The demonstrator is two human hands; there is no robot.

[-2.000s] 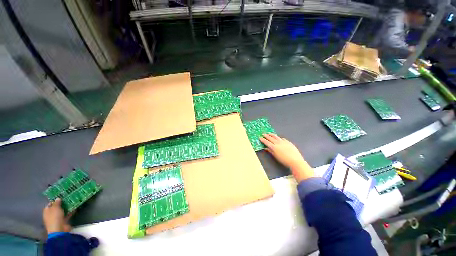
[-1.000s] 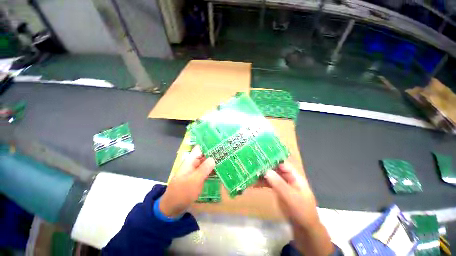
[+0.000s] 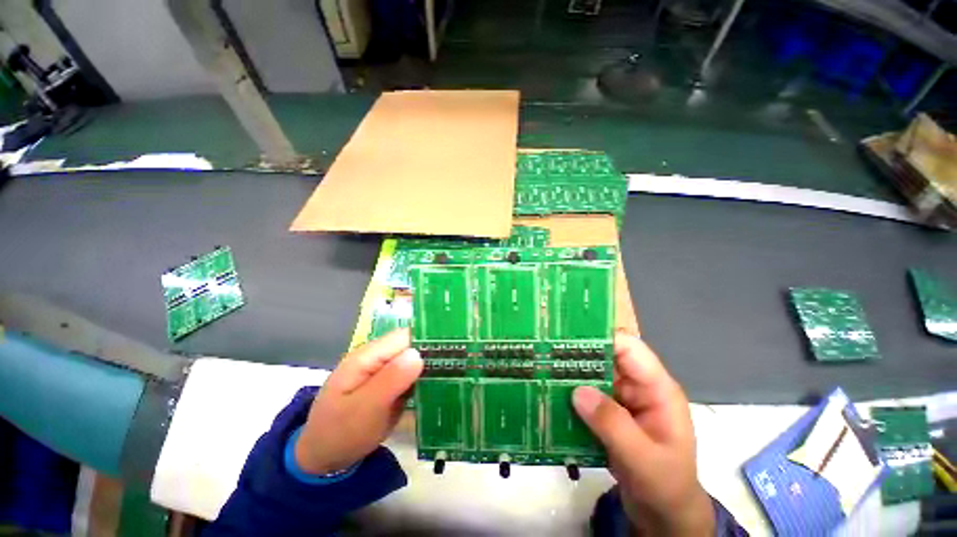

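Observation:
A green PCB panel (image 3: 511,309) is held up in front of me, nearly upright, its face towards me. It has six rectangular sections in two rows, a dark component band across the middle, and black round parts along its top and bottom edges. My left hand (image 3: 367,404) grips its left edge, with a blue wrist strap on the wrist. My right hand (image 3: 645,430) grips its lower right side, thumb on the face. Behind it, stacked PCB panels (image 3: 572,181) lie on a cardboard sheet (image 3: 630,304), partly hidden. Another tan cardboard sheet (image 3: 420,163) is tilted above.
A single panel (image 3: 204,294) lies on the dark conveyor belt (image 3: 714,273) at left. Two more panels (image 3: 834,324) lie on it at right. A blue item with a white piece (image 3: 803,472) and a panel (image 3: 902,453) lie on the right ledge. Cardboard (image 3: 918,168) is at far right.
Both hands have turned the panel from a slant to nearly square and upright, facing me. Two seconds ago the hands were apart, each on a separate panel. The view has shifted left since then.

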